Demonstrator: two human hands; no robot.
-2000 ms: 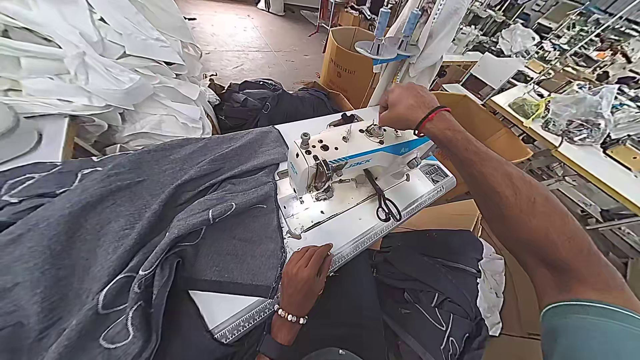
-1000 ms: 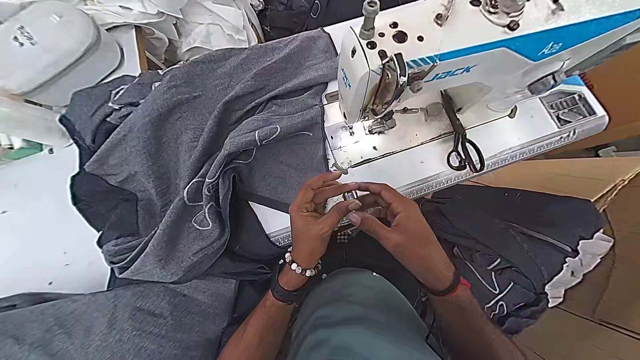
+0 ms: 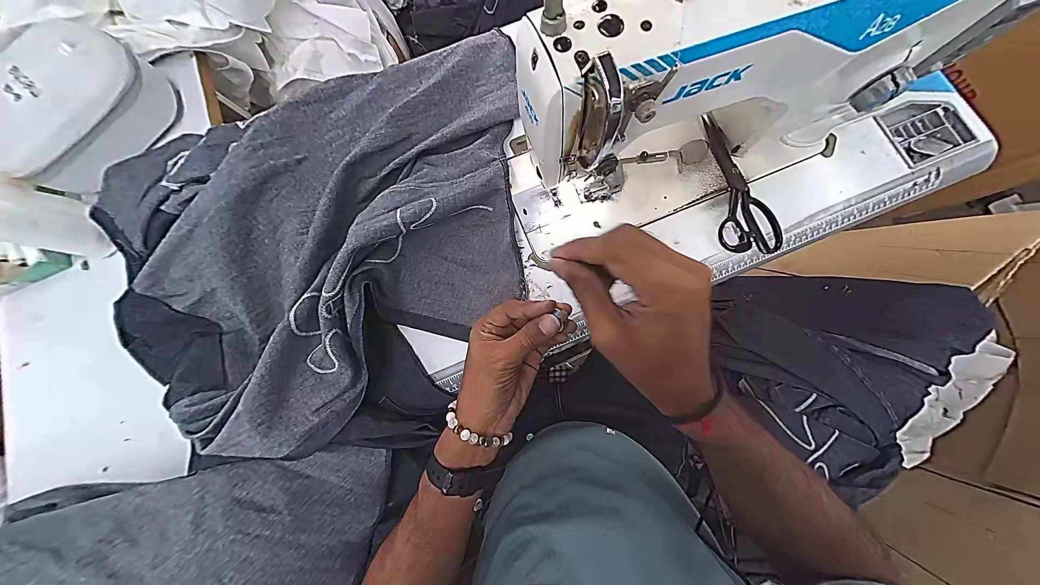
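Note:
Near the front edge of the sewing machine bed (image 3: pixel 650 203), my left hand (image 3: pixel 512 357) pinches a small metal bobbin case (image 3: pixel 558 317) between thumb and fingers. Just above and right of it is my right hand (image 3: pixel 642 317), thumb and forefinger pinched together; any thread between them is too fine to make out. The white and blue Jack sewing machine (image 3: pixel 731 65) stands beyond both hands. Grey fabric (image 3: pixel 390 203) with pale loops of thread lies left of the needle area. Black-handled scissors (image 3: pixel 749 219) rest on the bed, right of my right hand.
More grey cloth (image 3: pixel 203 520) hangs at the lower left beside a white table surface (image 3: pixel 73 382). White fabric pieces (image 3: pixel 325 41) are heaped at the upper left. Dark cloth (image 3: pixel 853 341) with a white edge lies on the right, by cardboard (image 3: pixel 942 520).
Two seconds ago my right hand was on top of the machine; a second ago both hands were together at the bed's front. Now the right has moved up off the left. The view has tilted down closer.

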